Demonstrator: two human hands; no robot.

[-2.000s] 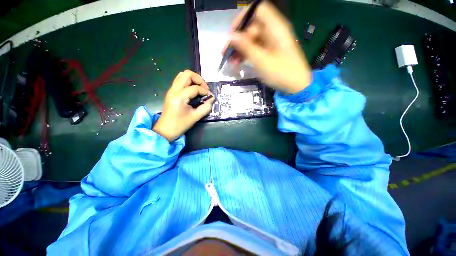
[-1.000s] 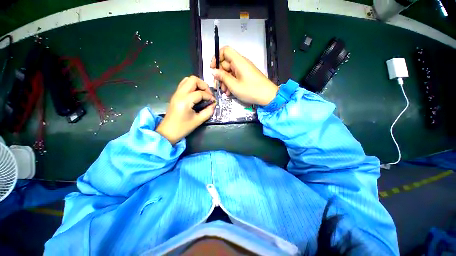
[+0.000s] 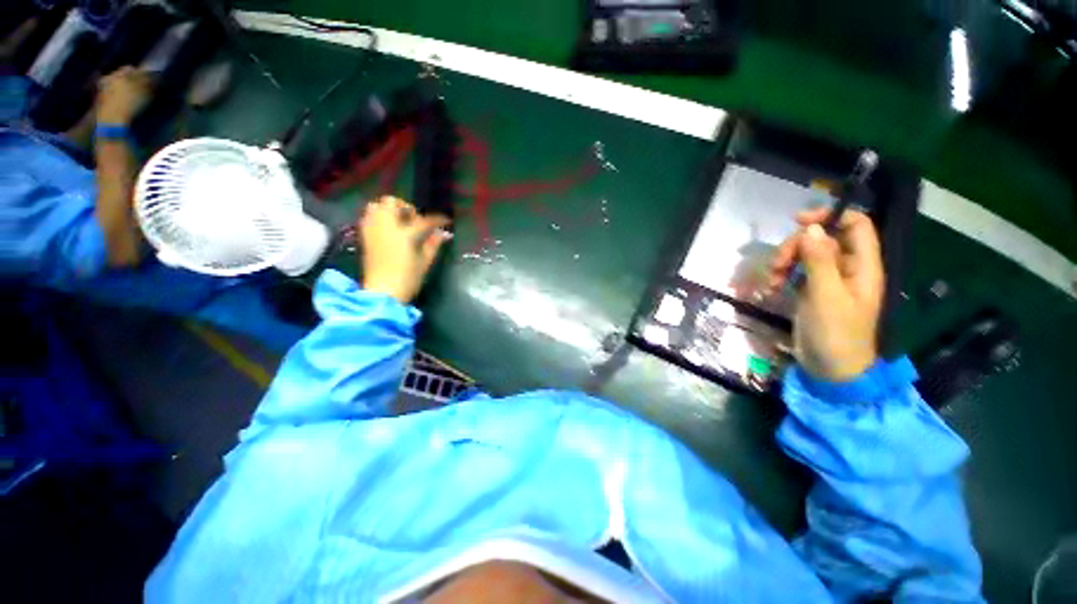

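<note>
The open tablet (image 3: 746,236) lies right of centre, slightly turned, with a silver-white panel and a circuit board (image 3: 715,334) at its near end. My right hand (image 3: 836,289) is over the tablet's right side, holding a slim black pen-like tool (image 3: 853,189) pointing up. The tool's lower tip is hidden or blurred. My left hand (image 3: 399,248) is far left at the dark blocks (image 3: 436,165) and red wires (image 3: 484,189), fingers bent, thumb apart. Whether it holds anything small is unclear.
A white desk fan (image 3: 219,207) stands left of my left hand. Another person's arm (image 3: 116,177) shows at the far left. A second dark device (image 3: 656,30) lies beyond the white rail (image 3: 555,80). A black bumpy holder (image 3: 974,354) is at the right. A slotted white piece (image 3: 431,380) is near my left sleeve.
The view has swung left. My left hand has left the tablet and moved to the dark blocks and red wires. My right hand has shifted to the tablet's right side, still with the tool.
</note>
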